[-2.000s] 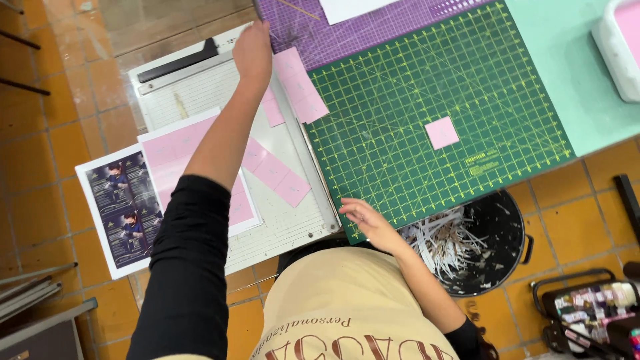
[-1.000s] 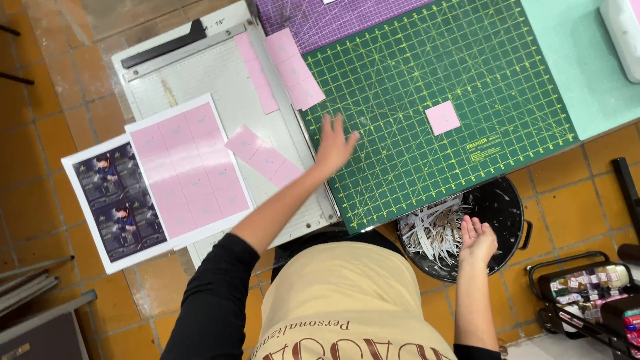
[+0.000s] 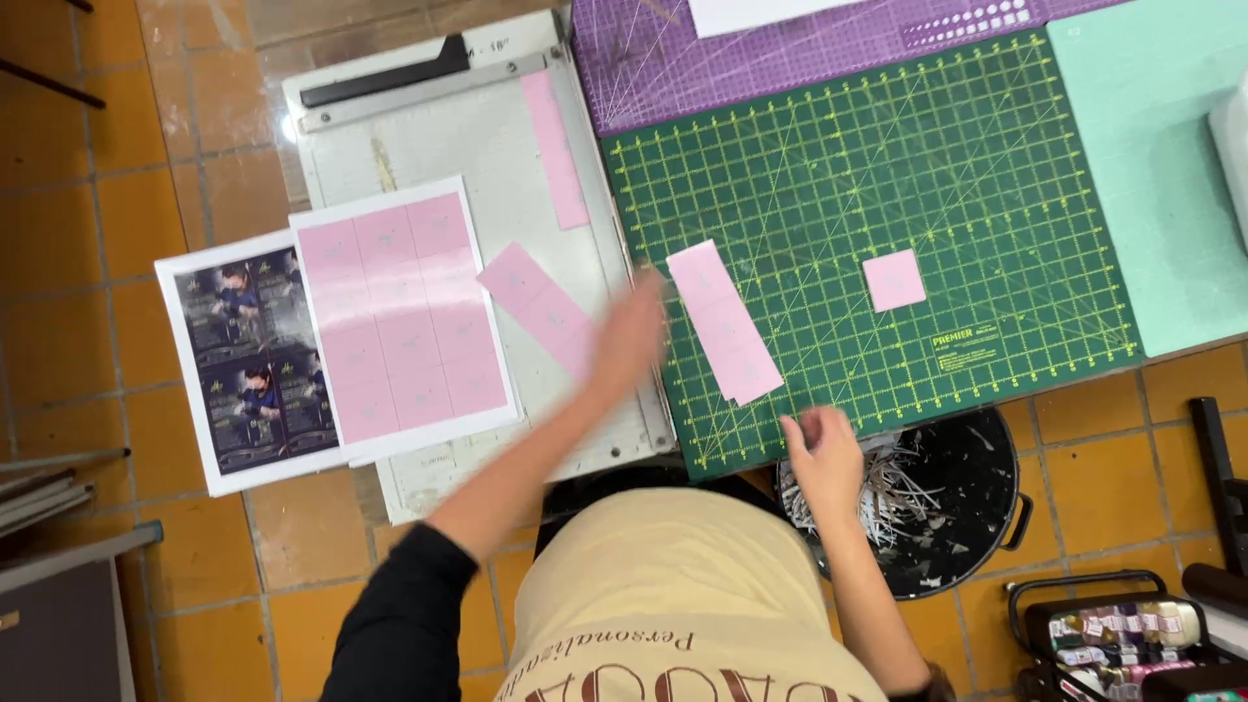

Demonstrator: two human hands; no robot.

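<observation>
My left hand [image 3: 629, 327], blurred by motion, is over the right edge of the white paper trimmer [image 3: 429, 487], partly covering a slanted pink paper strip [image 3: 531, 292]. Whether it holds anything cannot be told. A narrower pink strip [image 3: 556, 151] lies higher on the trimmer. Another pink strip piece [image 3: 726, 327] lies on the green cutting mat [image 3: 829, 195], right of that hand. My right hand [image 3: 827, 458] is empty at the mat's front edge, thumb apart from its fingers. A small pink square [image 3: 894, 281] rests on the mat. Pink printed sheets [image 3: 400, 322] overlap a dark photo print [image 3: 258, 370].
The trimmer's black handle [image 3: 385, 78] lies across its far end. Below the mat's front edge stands a black bin [image 3: 960, 497] with shredded paper. A purple mat [image 3: 760, 63] adjoins the green one. A black rack of small bottles [image 3: 1111, 634] is at lower right.
The wide pink strip beside the trimmer's right edge is now on the green mat. My right hand has moved left from over the bin to the mat's front edge.
</observation>
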